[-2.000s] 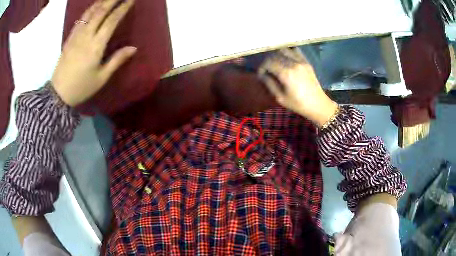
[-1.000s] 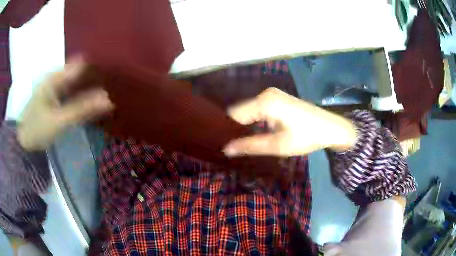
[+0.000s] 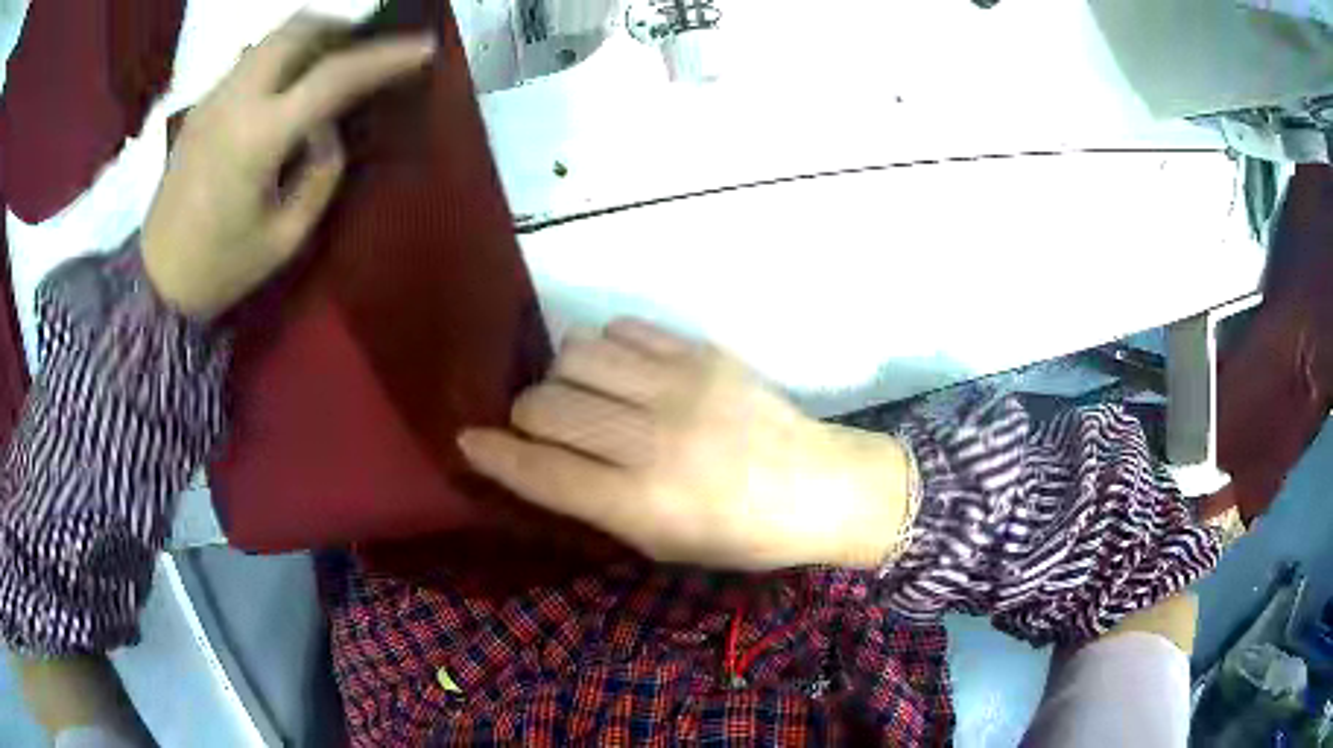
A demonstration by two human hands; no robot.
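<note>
A dark red fabric panel (image 3: pixel 329 439) lies over the left part of the white table and hangs over its front edge towards the apron. A darker red strip of cloth (image 3: pixel 439 219) lies on top of it at a slant. My left hand (image 3: pixel 256 168) is on the upper left of the cloth, its fingers bent over the darker strip. My right hand (image 3: pixel 680 439) holds the darker cloth near the table's front edge, fingers curled. The fingertips of my right hand are partly hidden by the cloth.
The white machine table (image 3: pixel 906 278) spans the middle. Pale machine parts (image 3: pixel 680 37) show at the top. Red cloth (image 3: pixel 88 102) lies at the far left. More red cloth (image 3: pixel 1279 365) hangs at the far right. The checked apron (image 3: pixel 585 665) is below.
The view has shifted to show more of the table and machine. Both hands have moved up with the darker cloth, which was across the lap and now lies over the panel.
</note>
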